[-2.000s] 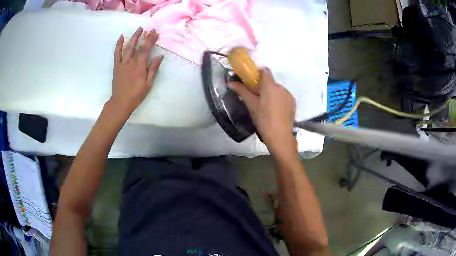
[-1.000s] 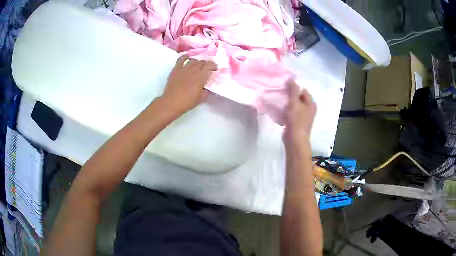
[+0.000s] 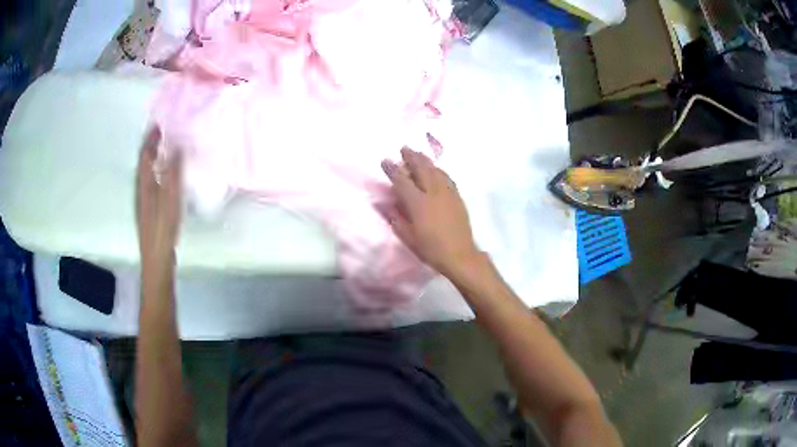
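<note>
The pink garment lies spread over the white padded board, its middle washed out by glare. One part of it hangs over the board's near edge towards me. My left hand is blurred and pinches the garment's left edge. My right hand lies palm down on the garment's right part, fingers slightly apart. The steam iron, with its yellow-brown handle, rests at the table's right edge, away from both hands.
A blue plastic grid is below the iron. A pale hose runs right from the iron. A black rectangle lies at the table's near left. A cardboard box and part of a blue-and-white board are at the far right.
The iron was in my right hand, then was set down at the right. The garment is now spread further left and nearer over the board. My left hand has moved left, my right hand inward.
</note>
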